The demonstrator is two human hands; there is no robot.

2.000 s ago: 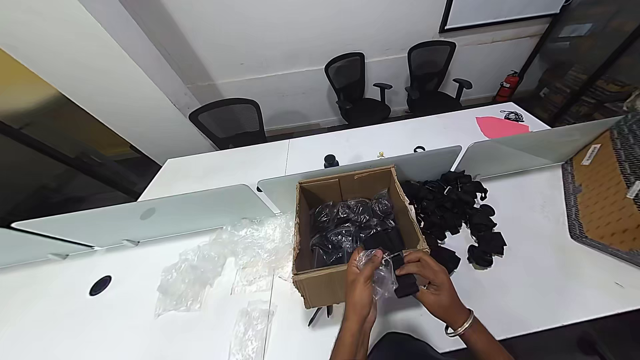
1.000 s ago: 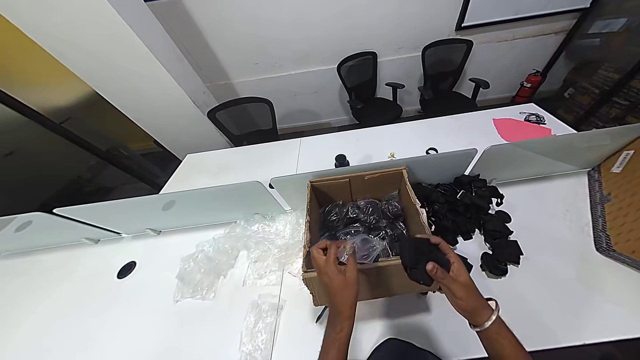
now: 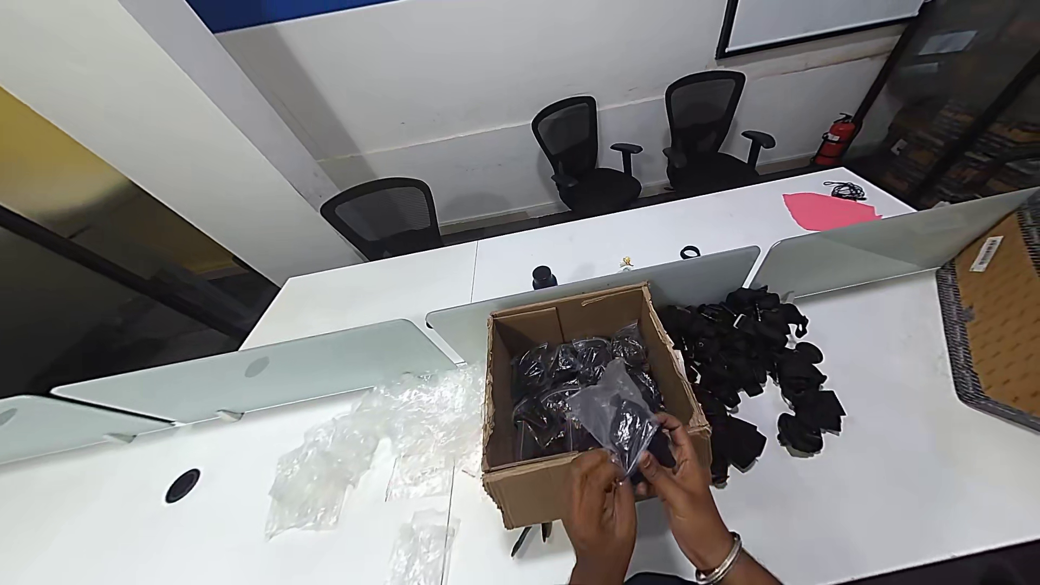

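Over the near edge of an open cardboard box [image 3: 532, 491], both hands are on a clear plastic bag [image 3: 605, 398] with a black item inside. My left hand [image 3: 600, 496] pinches the bag's lower edge with its fingertips. My right hand [image 3: 682, 496], with a metal bangle at the wrist, grips the bag and black item from the right. Inside the box lie several bagged black items [image 3: 569, 366]. A heap of loose black fabric-like items [image 3: 731, 341] spreads to the right of the box.
Clear plastic bags [image 3: 325, 463] lie left of the box. Frosted glass dividers [image 3: 325, 361] cross the white desk [image 3: 219, 536]. Behind them are a black cylindrical object [image 3: 543, 277], a black ring [image 3: 690, 252] and pink paper [image 3: 829, 211]. A brown panel [image 3: 999, 325] stands at the far right.
A second ago my right hand held a dark item beside the box's near right corner, apart from my left hand. Now both hands meet at a bag with a black item in it.
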